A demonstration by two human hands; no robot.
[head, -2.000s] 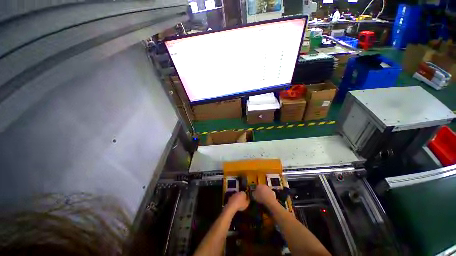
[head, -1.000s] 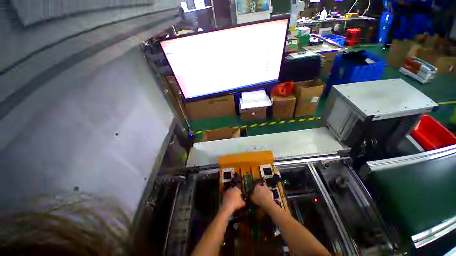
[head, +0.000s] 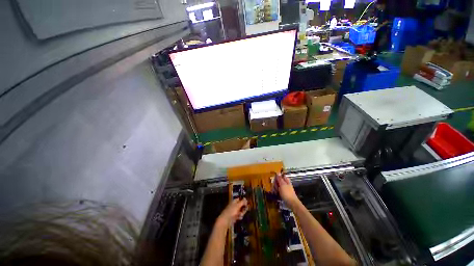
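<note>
The orange test fixture [head: 254, 169] lies lengthwise on the dark metal rails in front of me. A green connector strip [head: 261, 208] runs down its middle, with slots and small black blocks in a row on each side. My left hand [head: 234, 210] is at the left row, fingers bent over a block; whether it grips one is unclear. My right hand [head: 284, 188] is at the far end of the right row, fingers at a white-framed slot; its fingertips are blurred, so its hold cannot be told. Thin black cords lie between the rows.
A grey-white machine panel [head: 99, 135] stands close at left. A bright monitor [head: 234, 70] is ahead. A metal cabinet [head: 397, 106], a red bin [head: 453, 140] and the green belt conveyor [head: 436, 202] are at right. Cartons stand behind the monitor.
My hands have moved apart from the fixture's middle, the left to the left row, the right to the far end of the right row. More of the green strip shows.
</note>
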